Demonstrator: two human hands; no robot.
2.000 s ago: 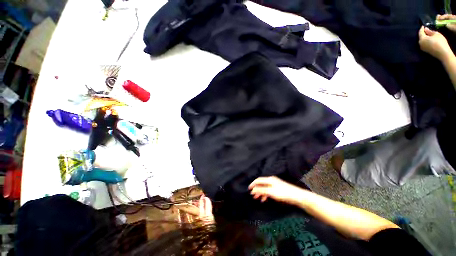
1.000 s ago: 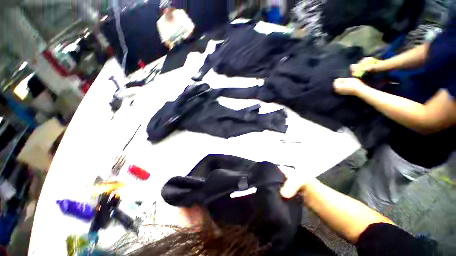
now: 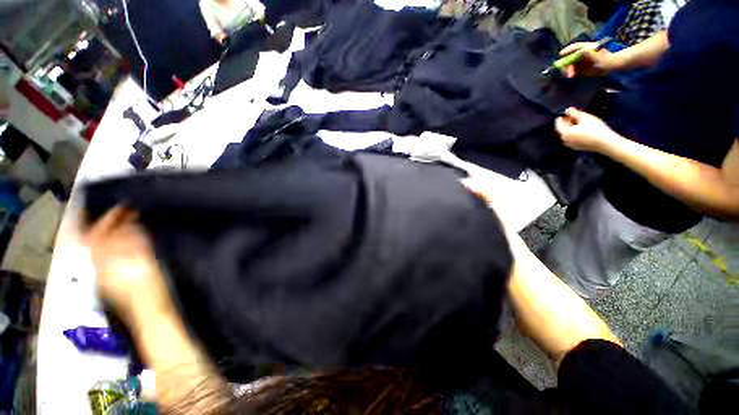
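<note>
A dark garment (image 3: 324,259) is stretched out and raised over the near part of the table, blurred by motion. My left hand (image 3: 117,243) grips its left end; the fingers are blurred. My right hand (image 3: 478,193) is at the garment's upper right edge, mostly hidden behind the cloth, with the forearm showing below. Which part of the garment each hand holds cannot be told.
Another dark garment (image 3: 279,130) lies just beyond on the white table (image 3: 527,194). A coworker (image 3: 681,105) at the right holds a yellow-green tool (image 3: 570,59) over dark garments (image 3: 486,89). A purple bottle (image 3: 96,340) and a yellow-green packet (image 3: 109,397) lie lower left.
The garment was bunched near the table edge and is now lifted and spread wide. My left hand has moved out to the left with its end. The view has shifted.
</note>
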